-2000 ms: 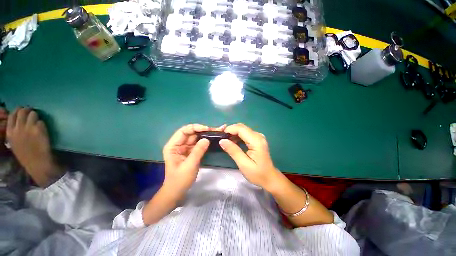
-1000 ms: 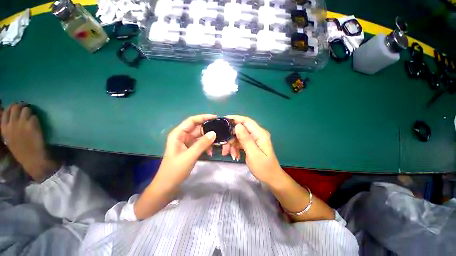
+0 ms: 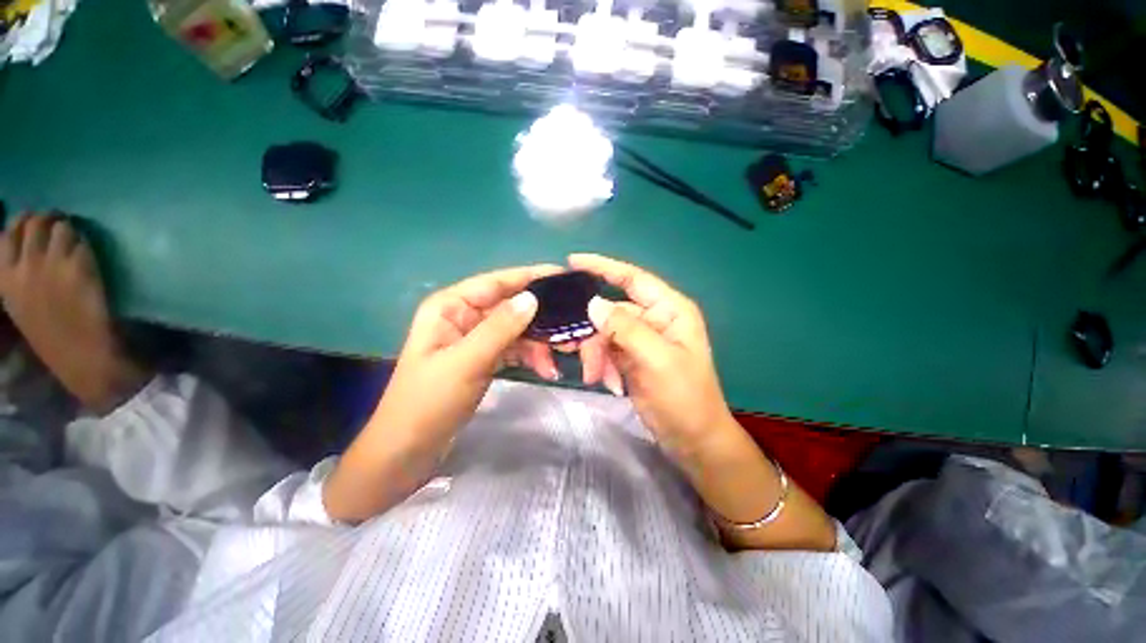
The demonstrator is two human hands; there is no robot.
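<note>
A dark glossy watch head (image 3: pixel 562 305) with a shiny lower edge is held between both hands above the front of the green bench. My left hand (image 3: pixel 471 333) grips its left side, thumb on the face. My right hand (image 3: pixel 654 339) grips its right side, thumb at the face's edge. The fingers hide its underside and sides. A second black watch head (image 3: pixel 298 171) lies on the bench to the left.
A clear blister tray (image 3: pixel 603 101) stands at the back. Tweezers (image 3: pixel 685 191) and a loose module (image 3: pixel 775 183) lie before it. An empty frame (image 3: pixel 324 87) and glass bottle (image 3: pixel 214 32) are left; a dispenser bottle (image 3: pixel 997 119) is right. Another person's hand (image 3: pixel 57 283) rests left.
The watch head was edge-on, then turned face up, and now tilts with its lower metal edge showing. Both hands still hold it. The view has shifted, so the tray sits higher.
</note>
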